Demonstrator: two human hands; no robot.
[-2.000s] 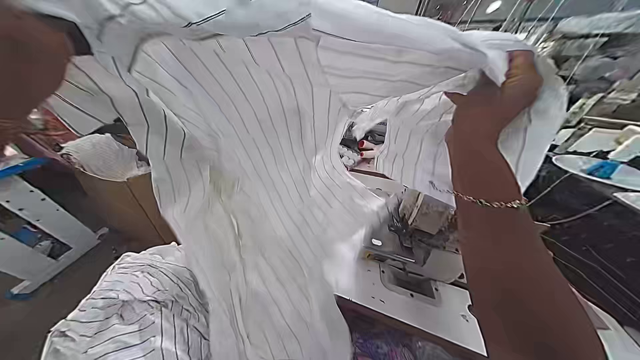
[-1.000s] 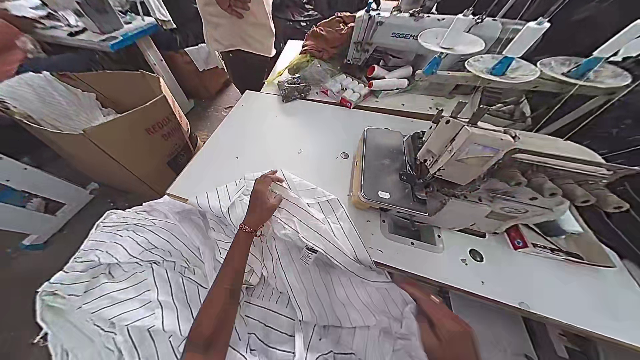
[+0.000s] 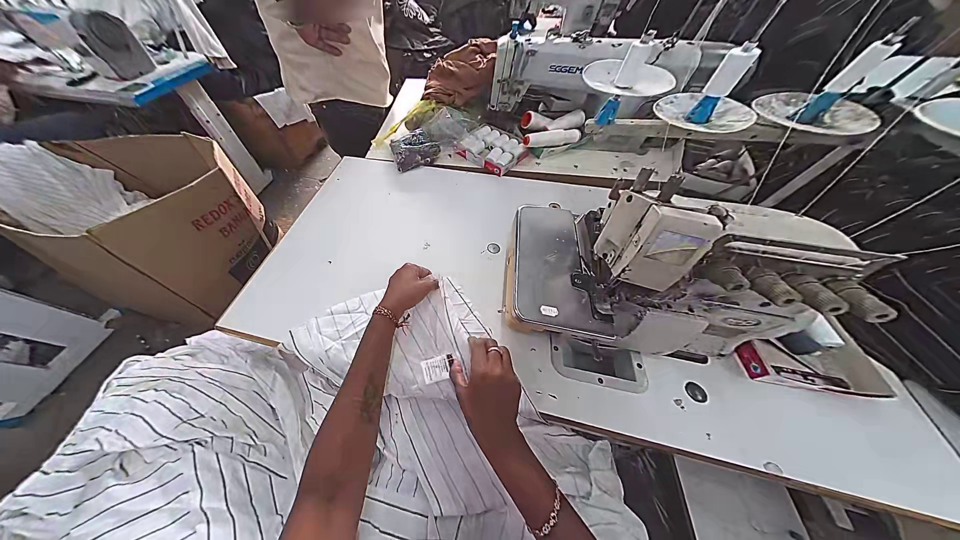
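Note:
A white garment with dark stripes (image 3: 427, 442) lies over the front edge of the white sewing table (image 3: 367, 217) and hangs down in front. My left hand (image 3: 410, 286) pinches its upper edge on the tabletop. Lower and to the right, my right hand (image 3: 487, 379) holds the cloth's edge beside a small white label (image 3: 436, 369) that bears writing. An overlock sewing machine (image 3: 652, 247) stands to the right of both hands, apart from them. More striped cloth (image 3: 165, 427) is heaped at the lower left.
A cardboard box (image 3: 157, 247) with white cloth stands at the left. Behind the table are thread spools (image 3: 551, 138), a second sewing machine (image 3: 540, 64) and cone stands (image 3: 705, 112). A person (image 3: 330, 52) stands at the back. An open small box (image 3: 817, 367) lies at the right.
The garment, held up before the view two seconds ago, is down on the table. Since one second ago my right hand has moved left, from the table's front edge to beside the label.

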